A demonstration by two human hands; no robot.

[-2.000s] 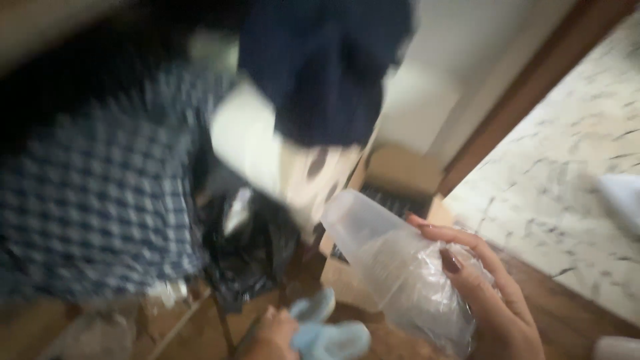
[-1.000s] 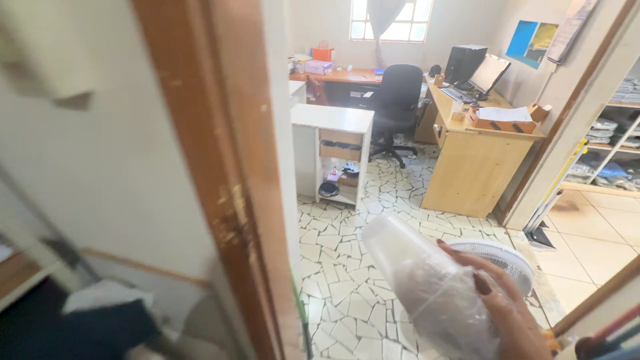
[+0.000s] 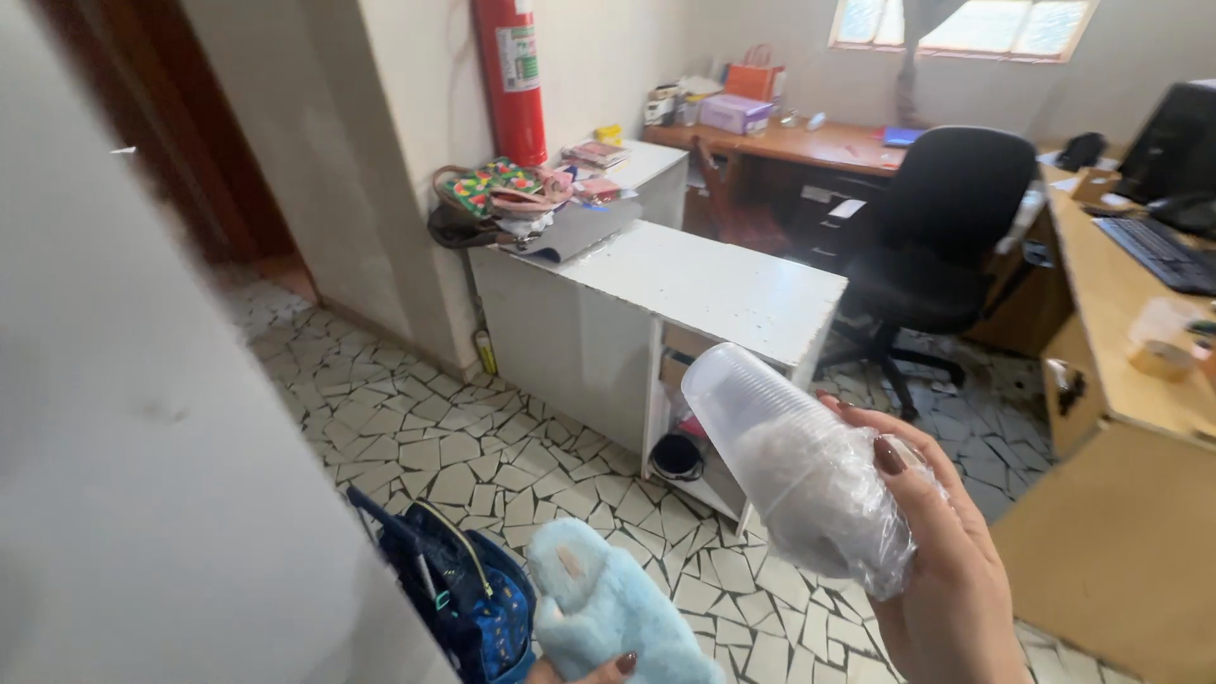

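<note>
My right hand grips a stack of clear plastic cups partly wrapped in thin plastic film, tilted with the stack's top toward the upper left. At the bottom edge, my left hand holds a light blue plush item; its exact kind is unclear, and most of this hand is out of frame. Just left of the plush item is a dark blue patterned backpack with a yellowish zipper, partly hidden by a pale surface.
A white cabinet bears pouches. Behind are a red fire extinguisher, a black office chair and a brown desk. A wooden desk with a keyboard stands right. A pale surface fills the left foreground.
The view has swung from a cluttered corner to the office room, now closer to the white cabinet. My right hand keeps hold of the cups. The blue plush item, out of view one second ago, shows again.
</note>
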